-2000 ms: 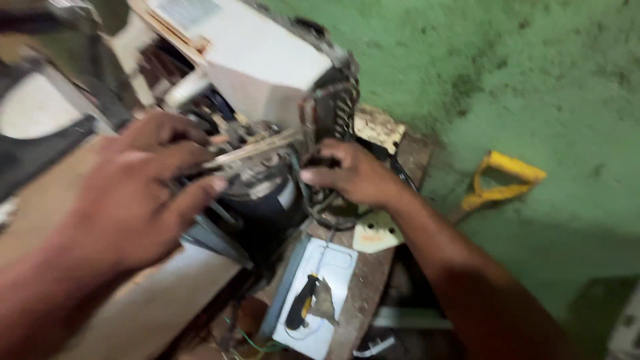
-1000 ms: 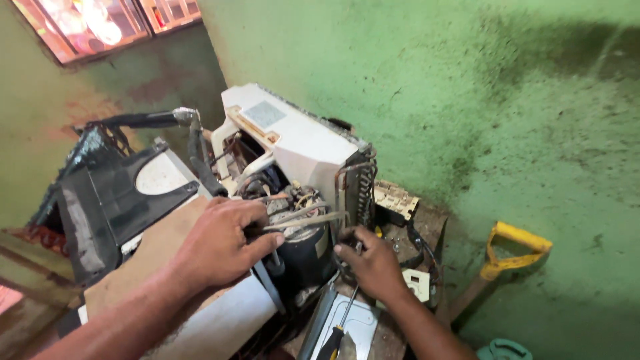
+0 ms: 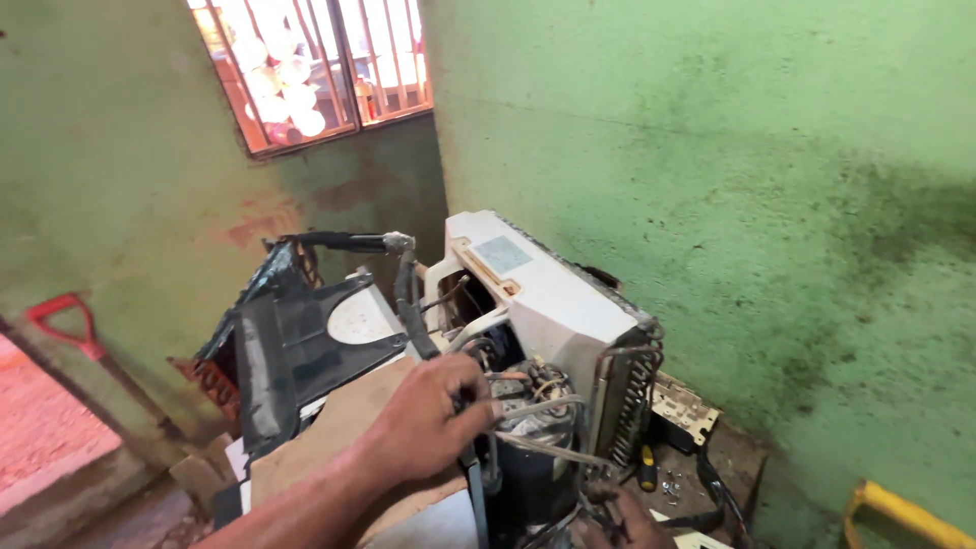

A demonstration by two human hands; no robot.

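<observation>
My left hand (image 3: 438,419) is at the left side of a black compressor (image 3: 534,476), its fingers curled at the thin tubing; what lies inside them is hidden. Bent metal tubes (image 3: 549,446) run across the compressor's top towards my right hand (image 3: 621,518). That hand is low at the frame's bottom edge, its fingers among tubes and wires at the compressor's right side; its hold is unclear. Behind stands the white plastic housing (image 3: 568,305) of an air conditioner, with a finned coil (image 3: 629,404) at its right end.
A yellow-black screwdriver (image 3: 647,468) and small screws (image 3: 671,486) lie right of the coil, near a metal plate (image 3: 682,408). A black plastic panel (image 3: 305,347) and cardboard (image 3: 328,442) are at left. Red-handled (image 3: 69,328) and yellow-handled (image 3: 907,518) tools flank the bench. Green walls rise behind.
The view has swung up and left, bringing in the barred window and the red handle. Both hands remain around the compressor and its tubes.
</observation>
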